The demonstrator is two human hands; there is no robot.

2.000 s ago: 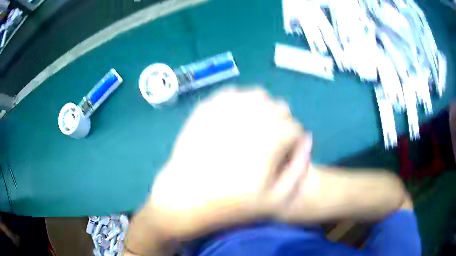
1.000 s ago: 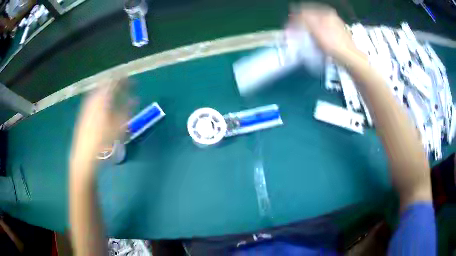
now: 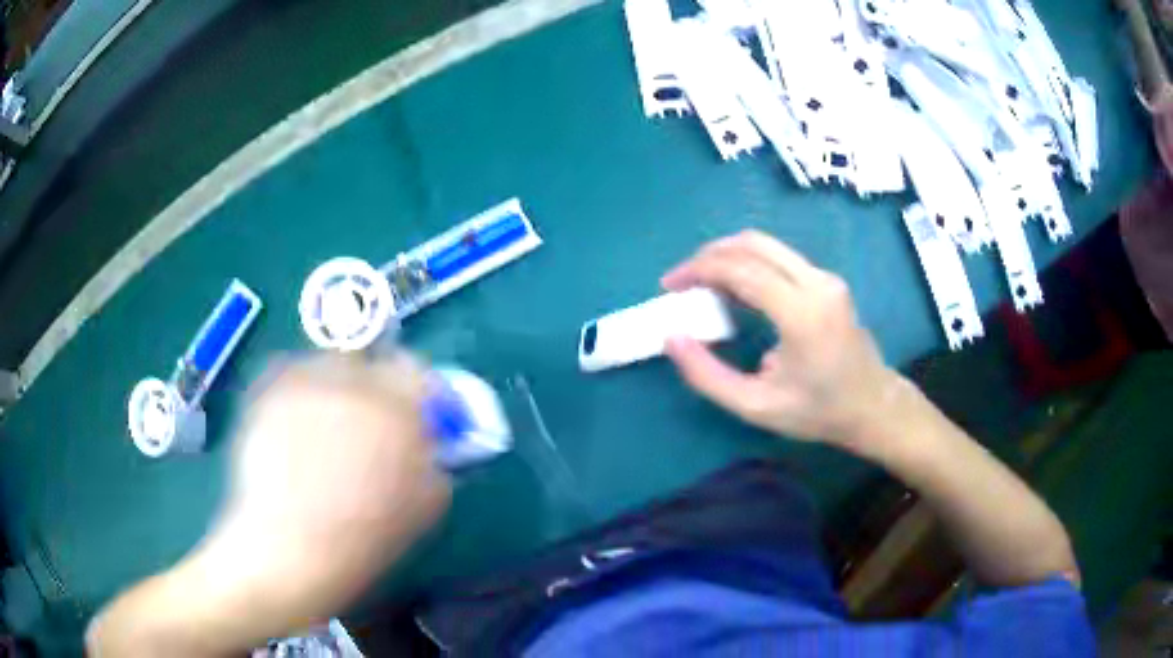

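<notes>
My left hand (image 3: 337, 469) is blurred and closed around a fan unit with open handle (image 3: 473, 418); the handle's blue-and-white end sticks out to the right, and its head is hidden by the hand. My right hand (image 3: 804, 341) pinches one end of a white handle cover (image 3: 643, 330) between thumb and fingers, above the green table. The cover's dark cut-out points left. A second fan unit (image 3: 350, 305) lies just beyond my left hand, its blue battery (image 3: 479, 248) facing up. A third fan unit (image 3: 160, 417) lies at the far left.
A pile of white handle covers (image 3: 888, 109) lies at the upper right of the green table (image 3: 540, 142). A pale curved edging strip (image 3: 277, 144) borders a dark belt at upper left. White parts (image 3: 309, 641) show below the table edge. A person's sleeve shows at the right edge.
My right hand has come from beside the pile to the middle with a cover. My left hand has moved from the left fan unit to the centre-left and holds a fan unit. The view has shifted.
</notes>
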